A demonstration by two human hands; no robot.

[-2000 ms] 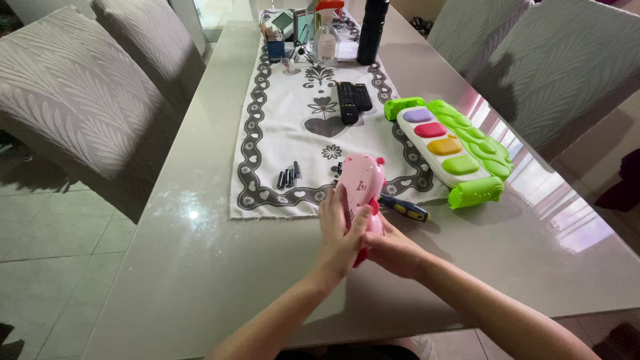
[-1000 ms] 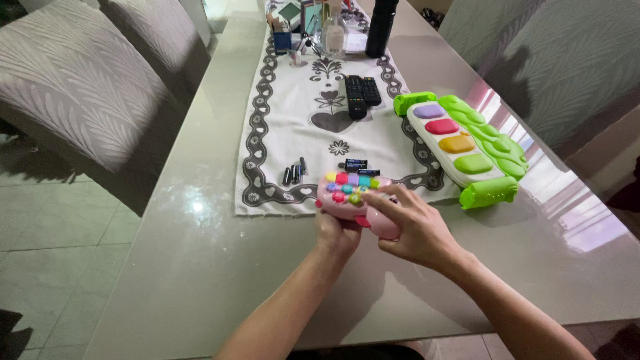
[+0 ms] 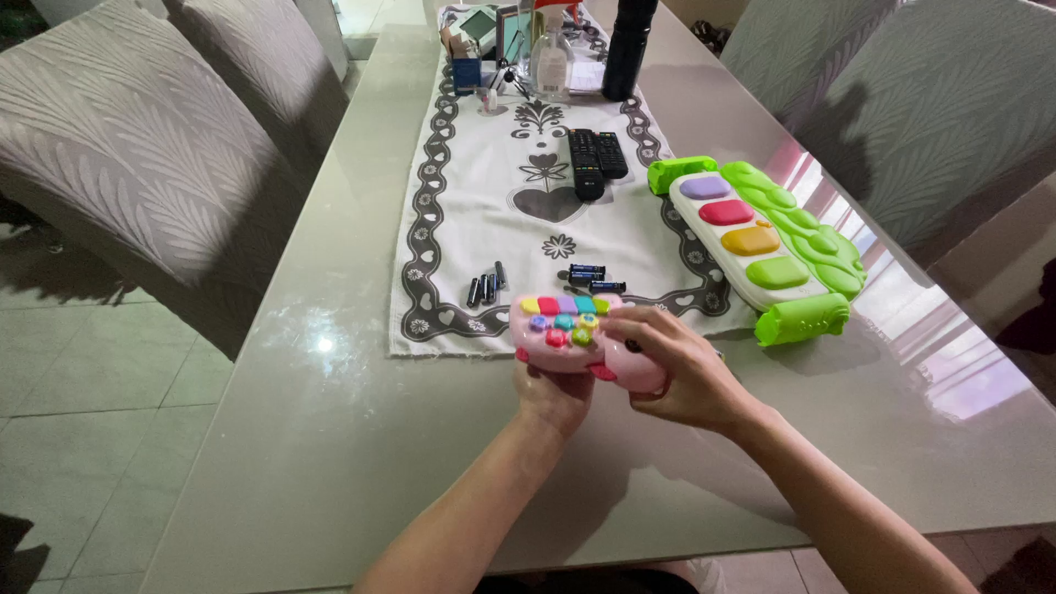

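A pink plastic toy with colourful buttons (image 3: 557, 356) is held above the table's near part, its button side up. Beneath its left part is my left hand (image 3: 554, 398), supporting it, the fingers mostly hidden. My right hand (image 3: 689, 371) grips the toy's right end, thumb below and fingers over the top beside the buttons. Just beyond the toy, several dark batteries (image 3: 587, 272) lie on the white patterned table runner (image 3: 470, 231). Several slimmer batteries (image 3: 487, 287) lie to their left. A green and white toy keyboard (image 3: 763, 239) rests on the right.
Two black remote controls (image 3: 586, 165) lie on the runner's middle. Farther back stand a clear spray bottle (image 3: 551, 62), a black bottle (image 3: 629, 49) and a blue box (image 3: 466, 74). Upholstered chairs (image 3: 132, 140) line both sides of the glossy table (image 3: 330, 462).
The pink toy, upright with its buttons out of sight two seconds ago, has been turned so its buttons show. My right fingers have since shifted from over the buttons toward its right end.
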